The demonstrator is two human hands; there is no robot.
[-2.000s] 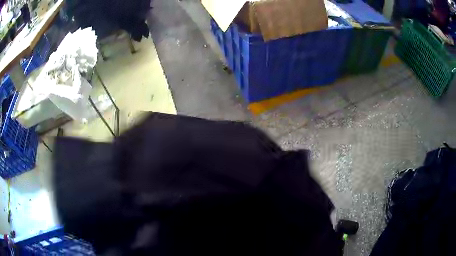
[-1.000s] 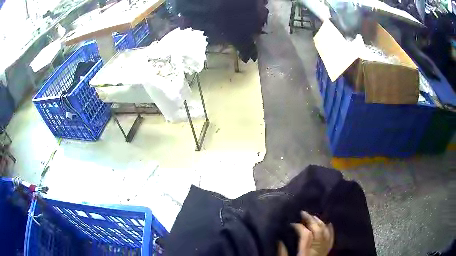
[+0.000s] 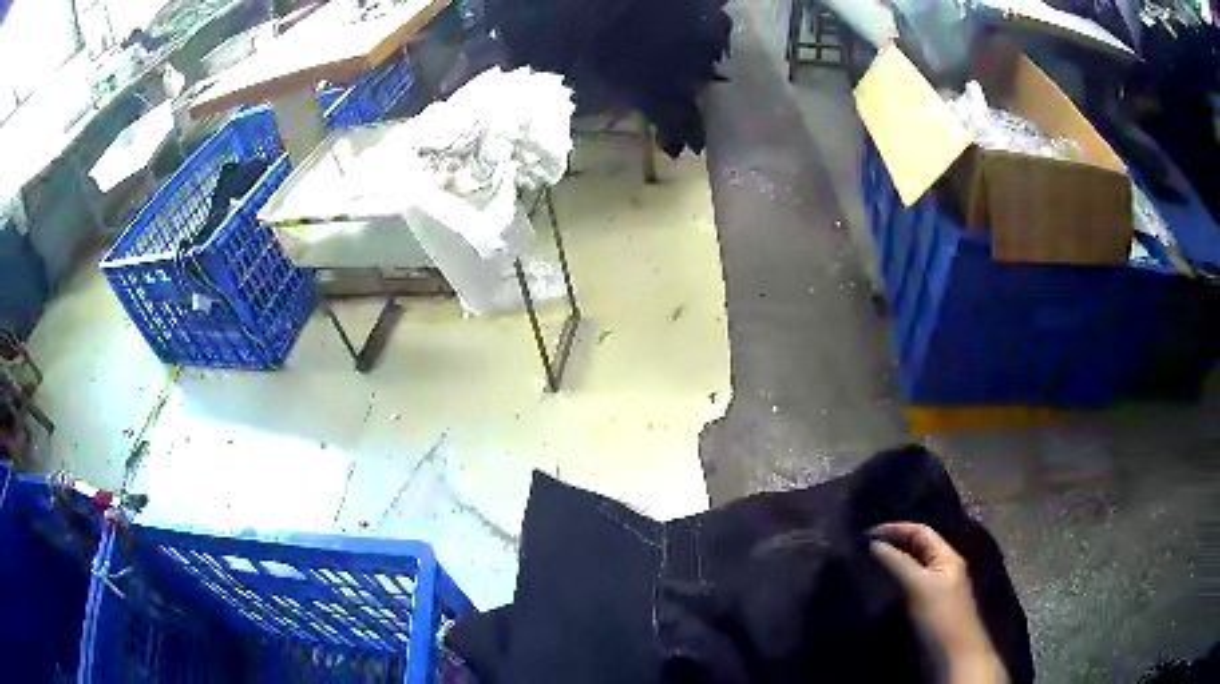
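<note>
A dark denim garment (image 3: pixel 803 588) with pale stitching lines lies spread across the bottom middle and right. Its pale double seam runs down left of the middle. My right hand (image 3: pixel 937 588) comes in from the bottom right, fingers curled onto a raised fold of the cloth. The fingertips are partly lost in the dark folds. My left hand is not in view. The support under the garment is hidden.
A blue slatted crate (image 3: pixel 294 551) stands close at the lower left. Further off are a metal-legged stand with white cloth (image 3: pixel 495 167), another blue crate (image 3: pixel 201 301) and a large blue bin (image 3: pixel 990 334) bearing an open cardboard box (image 3: pixel 1057 207).
The view has swung left and the garment, earlier a large raised dark mass, now lies lower and spread out. My right hand came into view and has moved right and up over the cloth.
</note>
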